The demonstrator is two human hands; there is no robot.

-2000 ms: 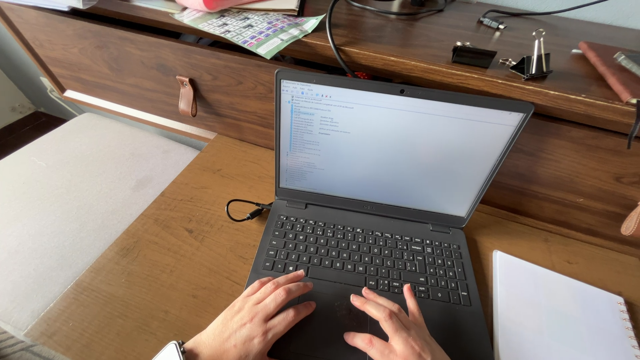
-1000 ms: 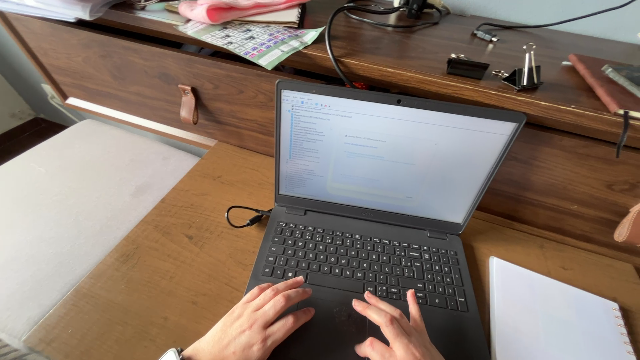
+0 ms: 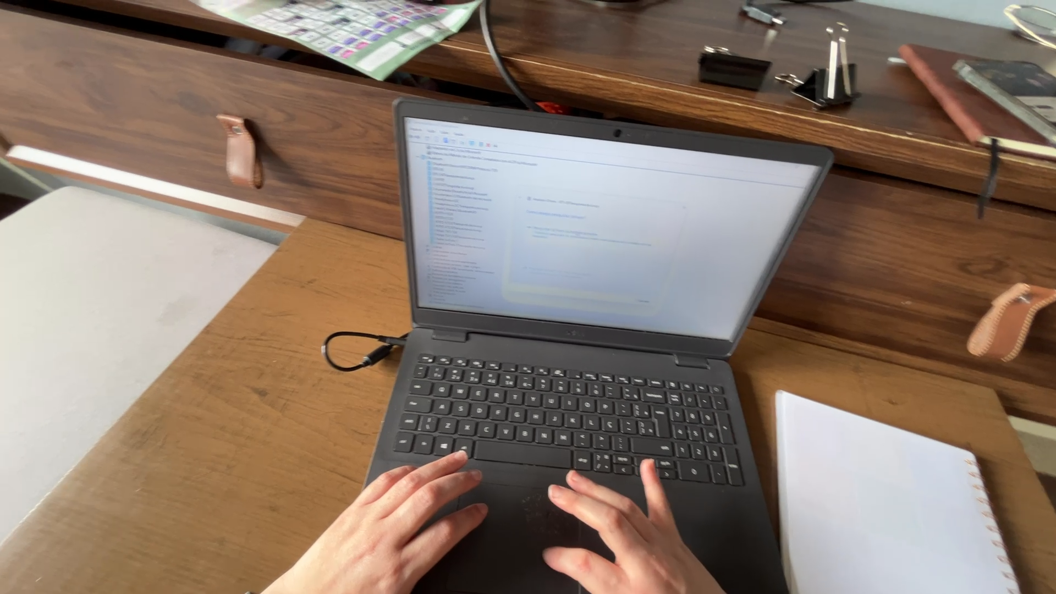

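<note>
A black laptop (image 3: 569, 351) stands unfolded on the wooden table, its screen (image 3: 594, 247) lit with a list at the left and a pale dialog box in the middle. My left hand (image 3: 400, 524) rests on the palm rest left of the touchpad, fingers spread, one fingertip by the lower edge of the keyboard (image 3: 569, 421). Over the right part of the touchpad (image 3: 528, 516) is my right hand (image 3: 619, 532), its fingers apart and curved, one finger raised toward the arrow keys. Neither hand holds anything. A short black cable (image 3: 363, 351) loops from the laptop's left side.
A spiral notebook (image 3: 883, 495) lies right of the laptop. Behind, a wooden shelf bears binder clips (image 3: 734, 68), a brown notebook (image 3: 940, 91), a phone-like object (image 3: 1011, 91) and a printed sheet (image 3: 355, 29). Drawers with leather pulls (image 3: 239, 153) are below it. A pale seat (image 3: 107, 313) is at the left.
A dialog box shows on the screen that was not there two seconds ago. My hands stay over the lower part of the laptop, with small finger shifts.
</note>
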